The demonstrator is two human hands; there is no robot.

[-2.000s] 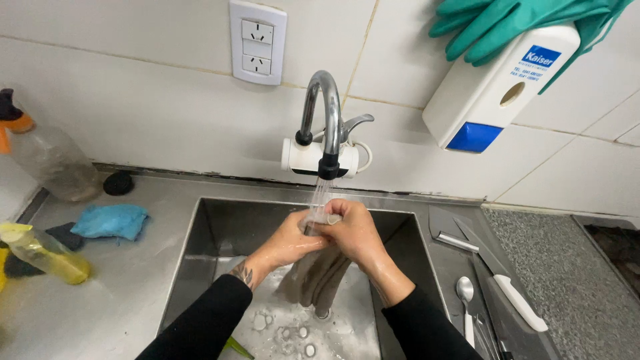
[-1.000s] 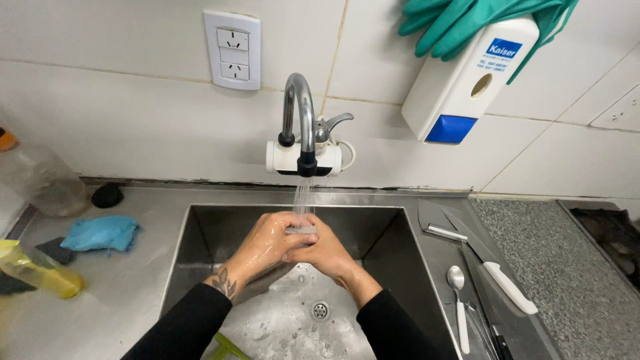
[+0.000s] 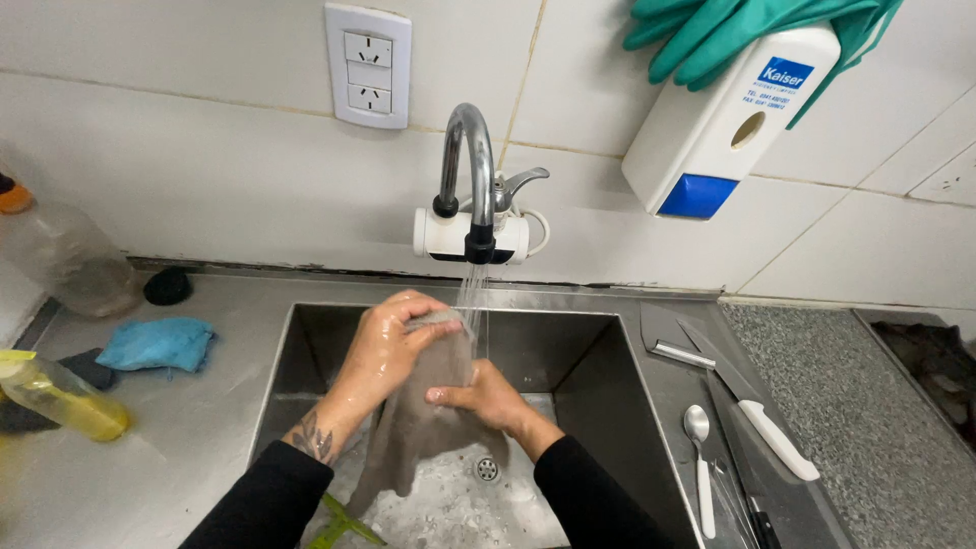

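Note:
A wet grey-brown cloth (image 3: 435,412) hangs from both hands inside the stainless steel sink (image 3: 526,343). My left hand (image 3: 385,351) pinches its top edge between thumb and fingers, just left of the water stream. Lower and to the right, my right hand (image 3: 488,396) grips the cloth's right side, thumb across its front. Water runs from the chrome faucet (image 3: 473,168) onto the cloth and past it. A green plastic utensil (image 3: 343,526) lies in the sink's lower left, partly hidden. The drain (image 3: 486,469) shows beneath the cloth.
Left of the sink are a blue sponge (image 3: 157,345), a bottle with yellow liquid (image 3: 76,404) and a larger bottle (image 3: 69,259). A white-handled knife (image 3: 778,438), a spoon (image 3: 698,427) and other utensils lie right. Green gloves (image 3: 709,38) drape over a wall dispenser (image 3: 740,130).
The hands were close together under the faucet; now they are apart, the left higher than the right. The cloth, bunched between them before, now hangs spread out.

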